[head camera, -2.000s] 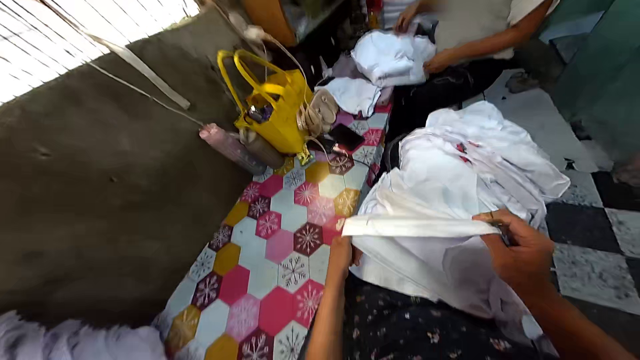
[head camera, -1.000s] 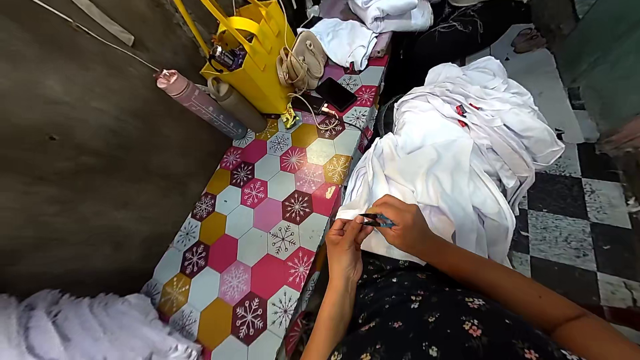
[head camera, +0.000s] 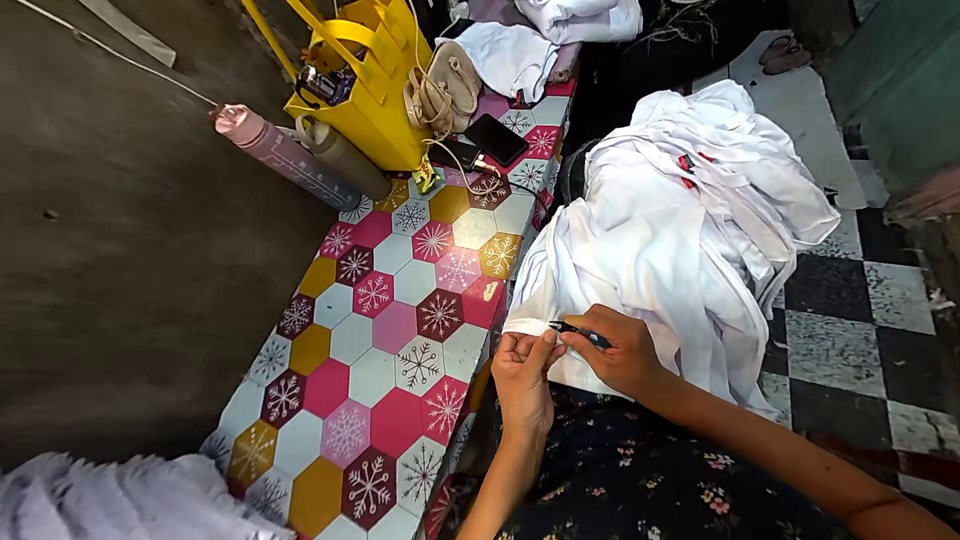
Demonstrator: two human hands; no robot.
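White garments (head camera: 637, 247) lie in a heap over my lap, with small red tags showing near the top. My left hand (head camera: 529, 356) pinches a folded edge of the white fabric (head camera: 527, 325) between thumb and fingers. In my right hand (head camera: 615, 349) is a small dark tool with a blue part, which looks like thread snips (head camera: 589, 334). Its tip touches or nearly touches the fabric edge beside my left thumb. The fingers partly hide the tool, so whether its blades are apart cannot be told.
Left of my lap runs a ledge with a hexagon-patterned cover (head camera: 371, 379). On it are a yellow bag (head camera: 375, 97), a pink-lidded bottle (head camera: 285, 154), a flask (head camera: 341, 157), sandals (head camera: 444, 86), a phone (head camera: 496, 139) with cables and white cloth (head camera: 506, 56). More white cloth (head camera: 127, 499) lies lower left.
Two seconds ago my hands held a fabric band stretched between them. They have since come together at its edge, with the tool at the fabric. The view has tilted downward.
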